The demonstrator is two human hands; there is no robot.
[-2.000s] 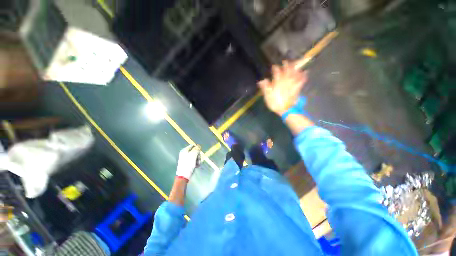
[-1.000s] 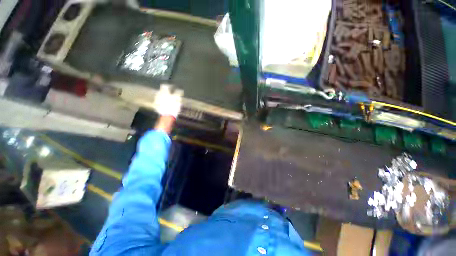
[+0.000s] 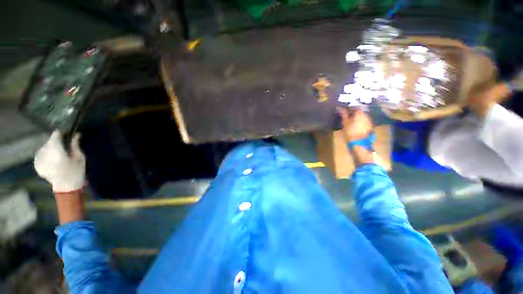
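Note:
My left hand [image 3: 61, 163], in a white glove with a red cuff edge, grips the lower edge of a loaded solder pallet [image 3: 66, 86] at the far left. The pallet is tilted and blurred, with a dark frame and several board areas bearing shiny parts. My right hand [image 3: 356, 127], bare with a blue wrist strap, is at the near edge of a heap of small silver metal parts [image 3: 373, 86]. Its fingertips are blurred among the parts; I cannot tell whether they hold one. A small cluster of brass-coloured parts [image 3: 321, 87] lies left of the heap.
The dark bench [image 3: 246, 86] spans the middle. A cardboard tray [image 3: 459, 106] holds silver parts at the right. A person in a white cap [image 3: 499, 149] is close at the right, a hand by the tray. An open cardboard box [image 3: 338, 150] is below the bench. Green boards [image 3: 304, 4] line the far edge.
The view has swung right. My left hand, earlier empty by the conveyor, now holds the pallet lifted off it. My right hand, out of view a second ago, is now at the silver heap.

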